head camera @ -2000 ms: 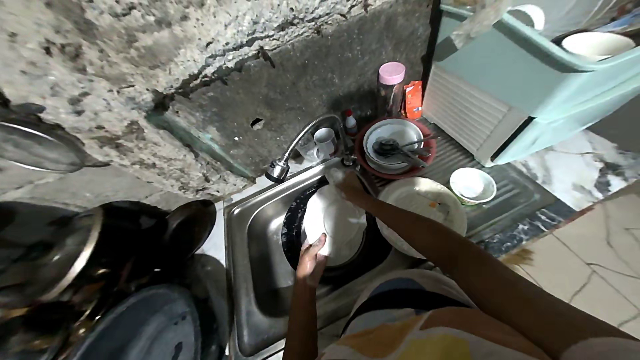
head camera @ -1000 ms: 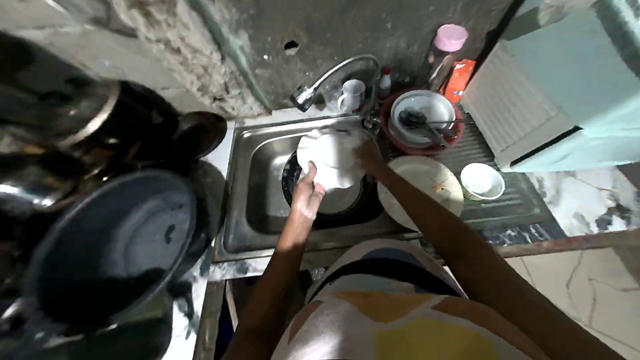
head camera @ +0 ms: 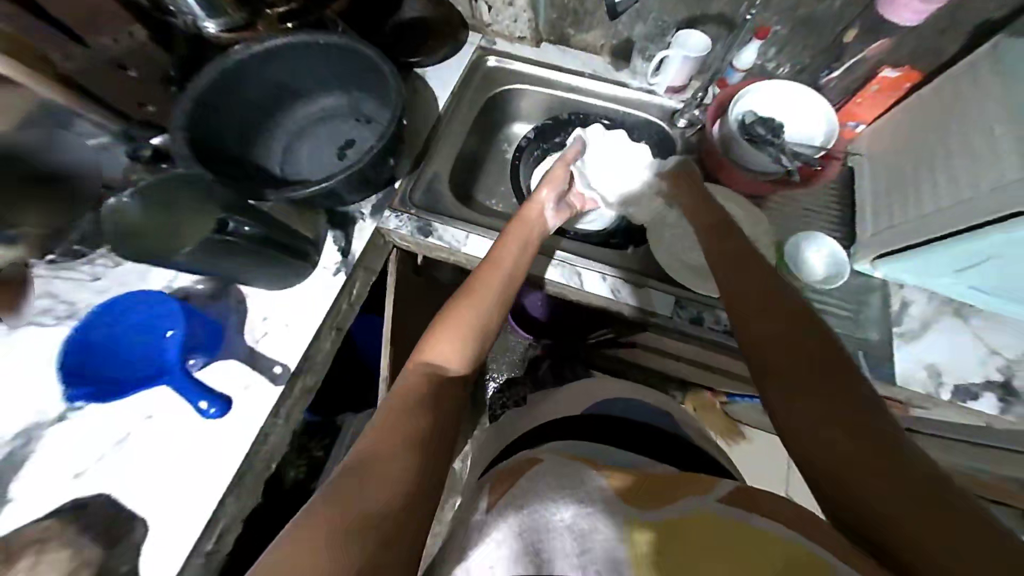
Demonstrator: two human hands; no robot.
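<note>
My left hand grips the left edge of a white plate with a wavy rim, its thumb on top. The plate is tilted over a black basin that stands in the stainless steel sink. At the plate's right side is my right hand, blurred, with something pale and soft that looks like a cloth or suds at its fingers. What it grips is not clear. More white dishware lies in the basin under the plate. A large pale plate rests just right of the basin, partly under my right forearm.
Right of the sink are a red basin with white bowls and utensils, a small white bowl and a dish cabinet. A white mug stands behind. At left are a big dark tub and a blue dipper.
The view has swung left and down, bringing the blue dipper into sight. Both hands stay at the white plate over the basin, and its tilt has changed.
</note>
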